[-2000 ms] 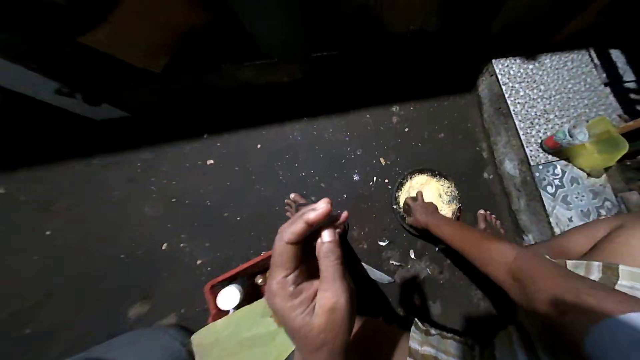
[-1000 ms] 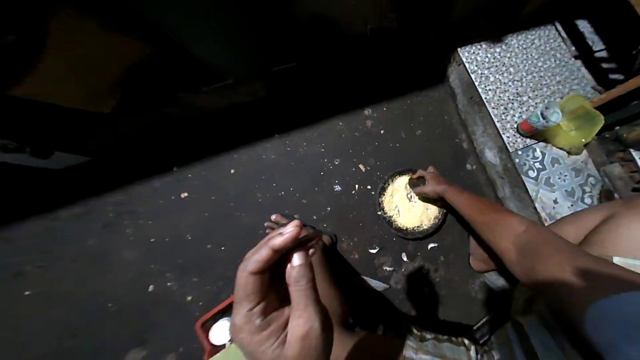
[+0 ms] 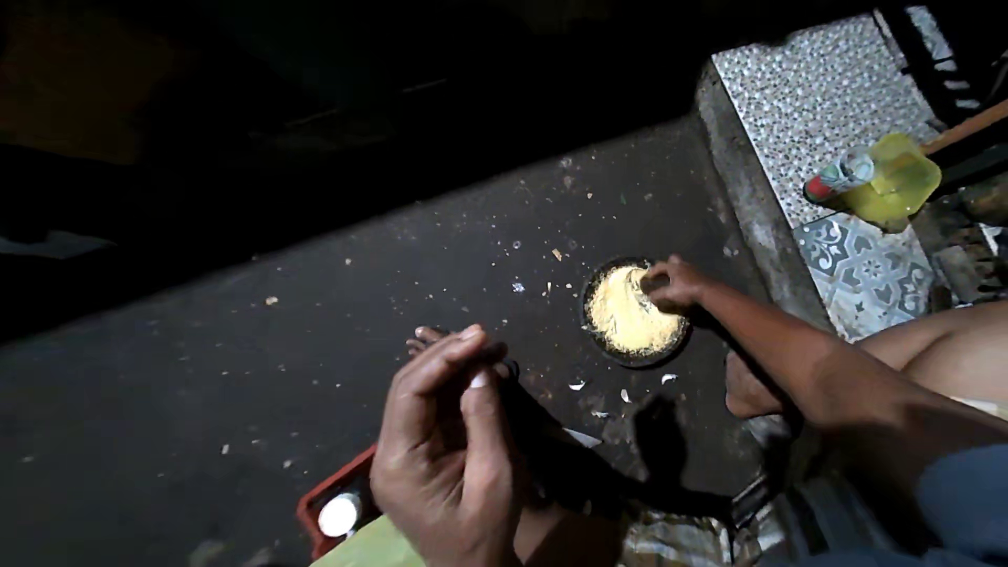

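Note:
My left hand [image 3: 449,449] is raised near the camera, its fingers curled toward the thumb; whether something small is between them cannot be told. Down on the dark floor, my right hand [image 3: 673,283] reaches into the upper right part of a round dark bowl [image 3: 635,364], its fingers at the pale yellow crumbly or powdery stuff [image 3: 630,315] inside. The right fingertips are partly hidden, so what they hold is not clear. Beside and behind my left hand are a red tray [image 3: 335,479] with a white round thing [image 3: 340,515] and a light green sheet or cloth [image 3: 374,547].
Small white scraps [image 3: 624,395] and crumbs lie on the dark floor [image 3: 354,331]. At the right is a raised concrete edge [image 3: 748,189] with patterned tiles [image 3: 862,272], where a yellow-green plastic thing [image 3: 898,177] and a red-ended container [image 3: 841,175] rest. Bare feet show beside the bowl.
My right hand has moved from the bowl's left part to its upper right edge. My left hand keeps its curled, raised pose. The view has shifted.

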